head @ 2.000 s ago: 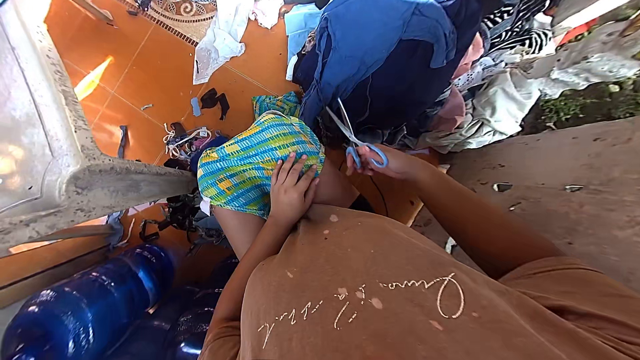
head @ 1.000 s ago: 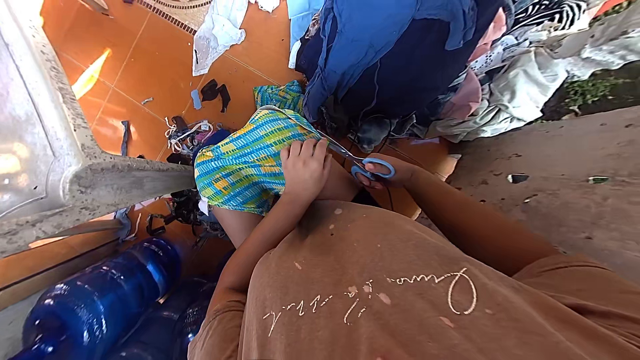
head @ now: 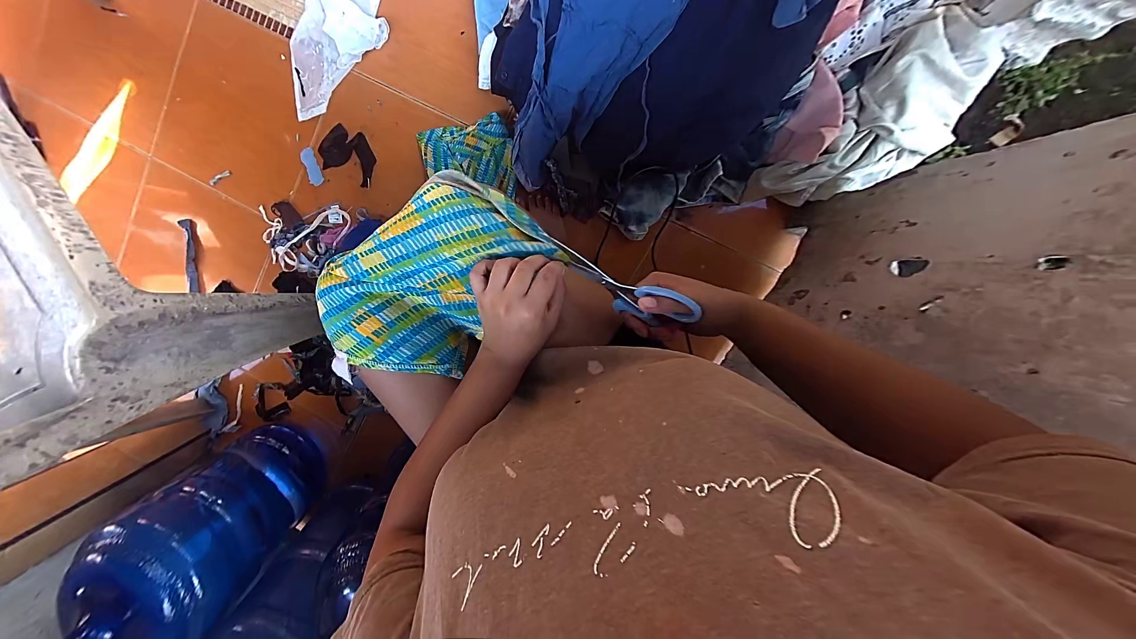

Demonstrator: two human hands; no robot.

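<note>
Blue-handled scissors (head: 661, 304) are in my right hand (head: 701, 306), with fingers in the loops. Their blades point up and left along the edge of a blue, green and yellow patterned cloth (head: 417, 266), which lies over my thigh. How far the blades are apart is hard to tell. My left hand (head: 521, 302) presses on the cloth with curled fingers, left of the blades; its fingertips pinch or rest on the fabric. The far end of the cloth (head: 466, 151) reaches toward the blue garments.
Blue and navy garments (head: 666, 80) hang or lie in a heap ahead, with pale cloths (head: 896, 106) to the right. White cloth (head: 328, 53) and dark scraps (head: 346, 151) lie on orange tiles. A grey plastic chair (head: 177, 346) is at left, large blue bottles (head: 191, 532) below it.
The scissors, raised and spread apart two seconds ago, have come down to the cloth's edge. My left hand has shifted right on the cloth and its fingers have curled.
</note>
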